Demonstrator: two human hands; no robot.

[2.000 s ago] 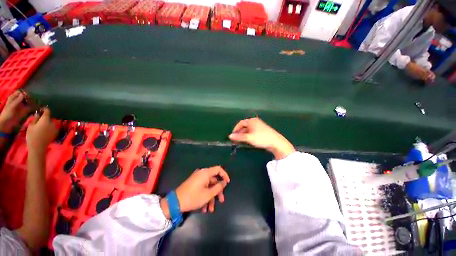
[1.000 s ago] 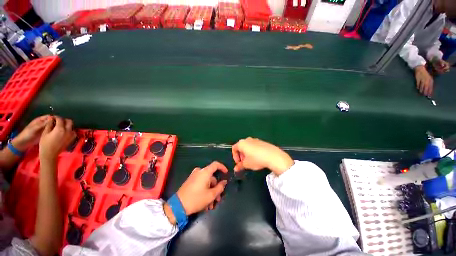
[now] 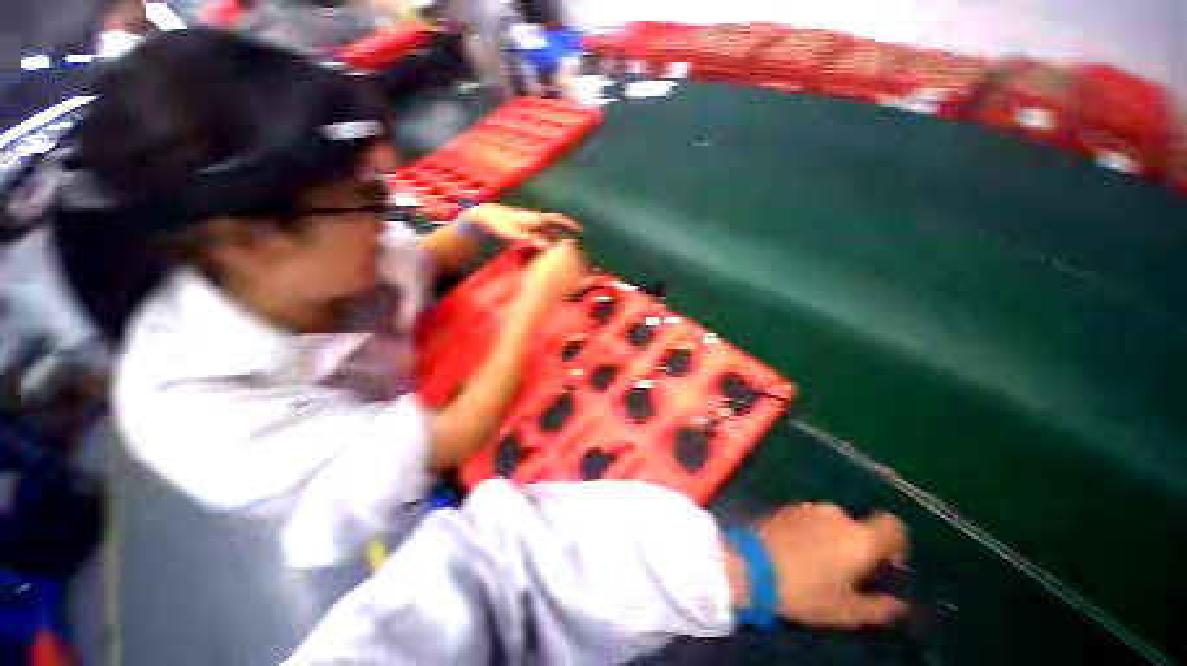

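Observation:
My left hand (image 3: 827,566), with a blue band (image 3: 752,575) at the wrist, is at the lower right over the dark bench edge. Its fingers are curled and blurred. A dark shape is at the fingertips, but I cannot tell whether it is a held part. My right hand is out of the picture. The red tray (image 3: 711,487) lies to the left of my left hand, with black round parts (image 3: 693,449) in its pockets.
A co-worker (image 3: 247,390) in a white coat and dark cap sits at the left, hands over the tray's far corner. Another red tray (image 3: 501,146) lies behind. The green belt (image 3: 911,286) runs along the right. Stacked red trays (image 3: 833,72) line the far edge.
The view has swung left, bringing the co-worker into the picture. My right hand, the white sheet and the syringe have left the frame. My left hand now appears farther right and lower.

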